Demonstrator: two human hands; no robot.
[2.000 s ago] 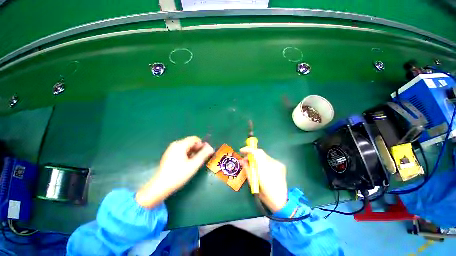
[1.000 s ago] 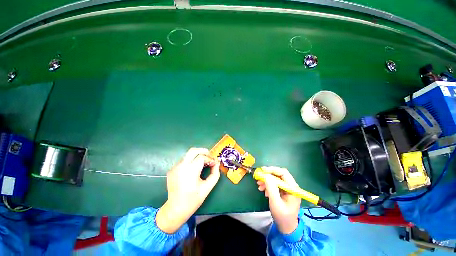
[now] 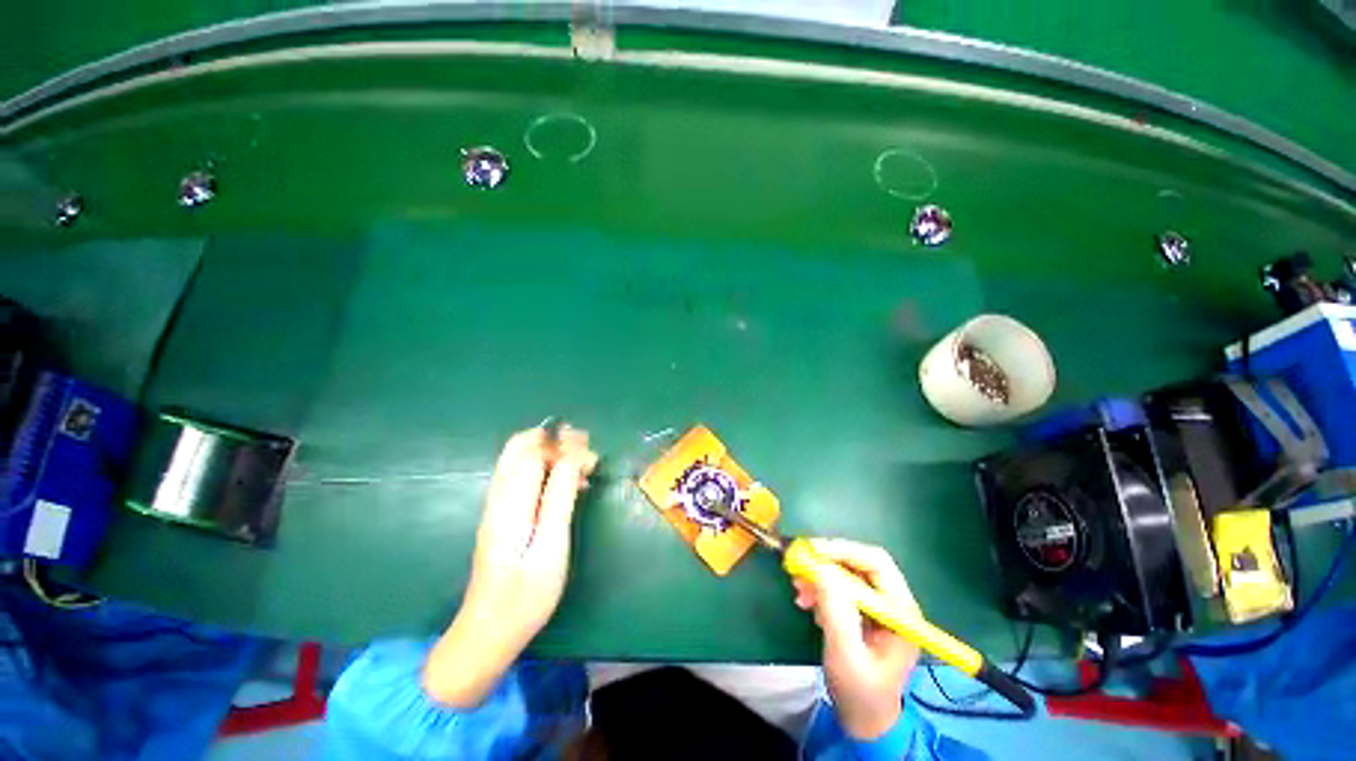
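Observation:
An orange fixture [image 3: 726,553] lies on the green mat with a round silver and dark motor part [image 3: 699,497] in its centre. My right hand [image 3: 863,602] grips the yellow handle of a soldering iron [image 3: 907,625]; its metal tip touches or is just over the part. My left hand [image 3: 533,498] is left of the fixture, apart from it, fingers pinched together. A thin solder wire [image 3: 379,479] runs from the spool [image 3: 216,476] to this hand. A small dark thing shows at the fingertips, too blurred to name.
A white cup [image 3: 952,390] with brownish contents stands right of centre. The black fan [image 3: 1048,528], a yellow block [image 3: 1252,562] and a blue box [image 3: 1309,364] are at the right. Another blue box [image 3: 67,468] is at left. Round parts sit along the green belt [image 3: 714,164].
My left hand has drawn back left from the fixture since a second ago. The iron, upright beside the fixture two seconds ago, now lies slanted with its tip at the part. The camera view has shifted.

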